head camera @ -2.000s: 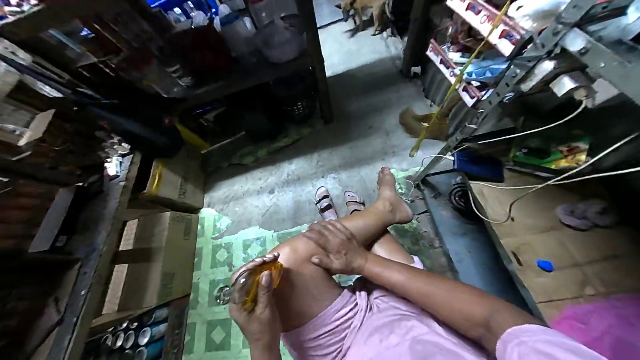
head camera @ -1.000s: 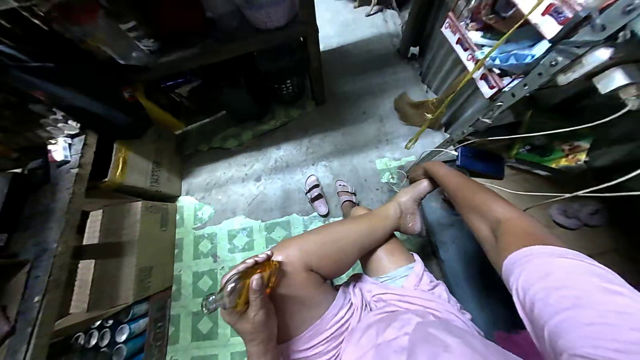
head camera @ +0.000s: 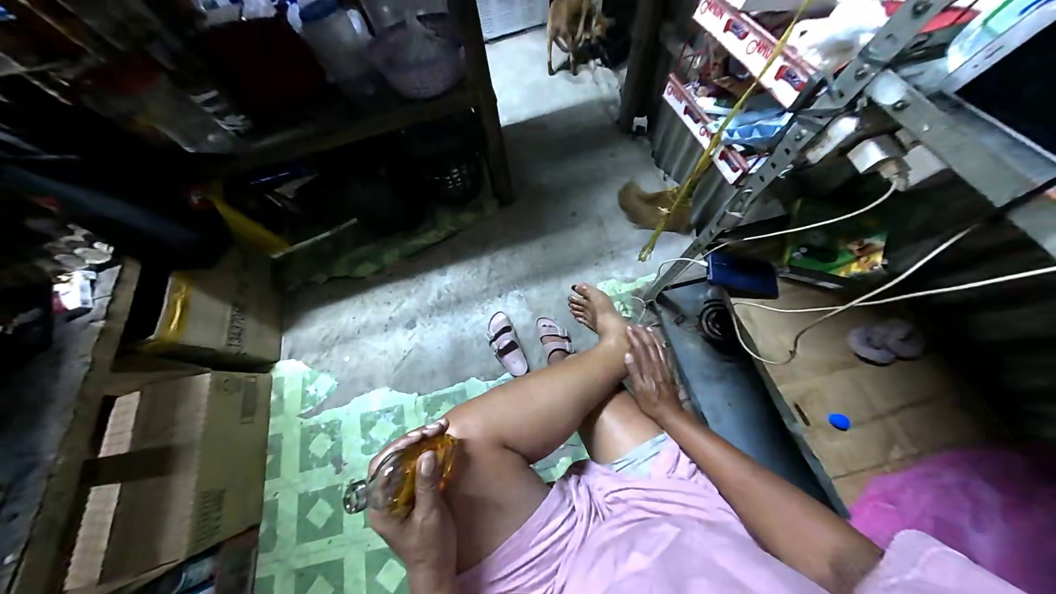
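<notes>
In my left hand [head camera: 421,503] is a clear glass bottle [head camera: 396,483] of amber liquid, tilted with its open-looking neck pointing left; the hand rests beside my bent knee. My right hand [head camera: 653,371] lies with its fingers flat against the ankle of the raised leg [head camera: 536,396], and holds no object. That leg is crossed over the other one. The bare foot [head camera: 596,309] points up and away from me. Below it on the floor are pink two-strap sandals [head camera: 507,342], one of them worn on my other foot.
Cardboard boxes [head camera: 165,478] stand at the left, next to a green patterned floor covering [head camera: 330,462]. A metal rack [head camera: 767,173] with a yellow strap and white cables rises at the right. Farther off, a dog [head camera: 569,33] stands on the concrete, and a brown furry tail [head camera: 652,206] shows by the rack.
My right hand was on the shin near the knee, then reached out at the foot; it is now back at the ankle. The bottle stays in my left hand.
</notes>
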